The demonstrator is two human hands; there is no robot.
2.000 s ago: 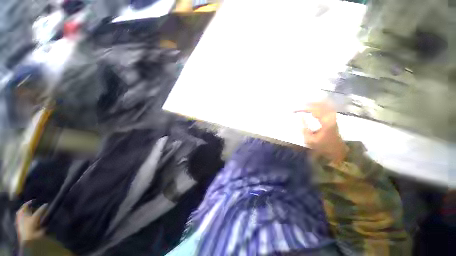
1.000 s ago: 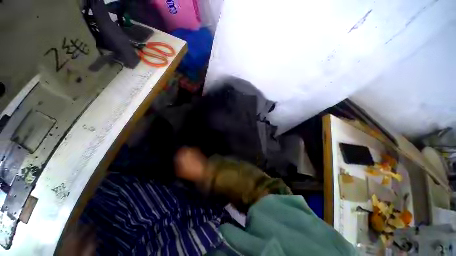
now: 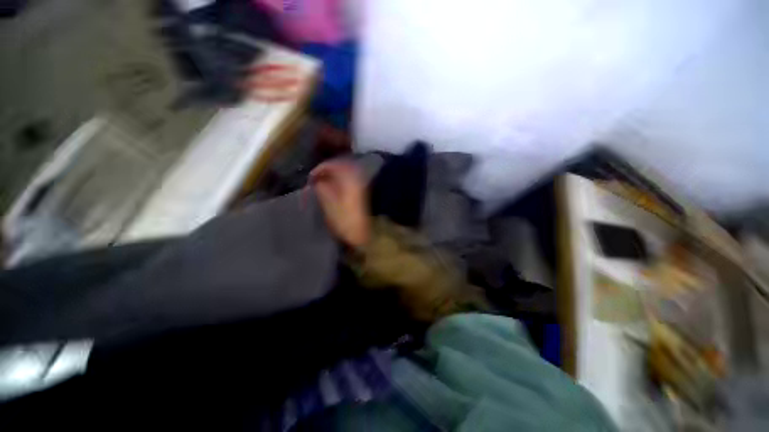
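Observation:
The picture is strongly blurred. A long dark grey garment panel (image 3: 244, 257) stretches from the left edge across the lower left to my right hand, over the front of the white table. My right hand (image 3: 339, 201), in a camouflage-patterned sleeve, is closed on the panel's right end near the centre; the fingertips are blurred. My left hand is not in view. The cream sewing machine head (image 3: 76, 67) is at the upper left.
Orange-handled scissors (image 3: 276, 82) lie at the end of the machine table (image 3: 198, 181). A large white surface (image 3: 523, 76) is at the upper right. More dark cloth (image 3: 451, 198) hangs below it. A white side table (image 3: 590, 337) at the right holds a dark flat object.
The dark panel now spans the lower left, covering much of the table front and striped clothing. My right hand has moved slightly up. The blurred left hand at the lower left has gone from view.

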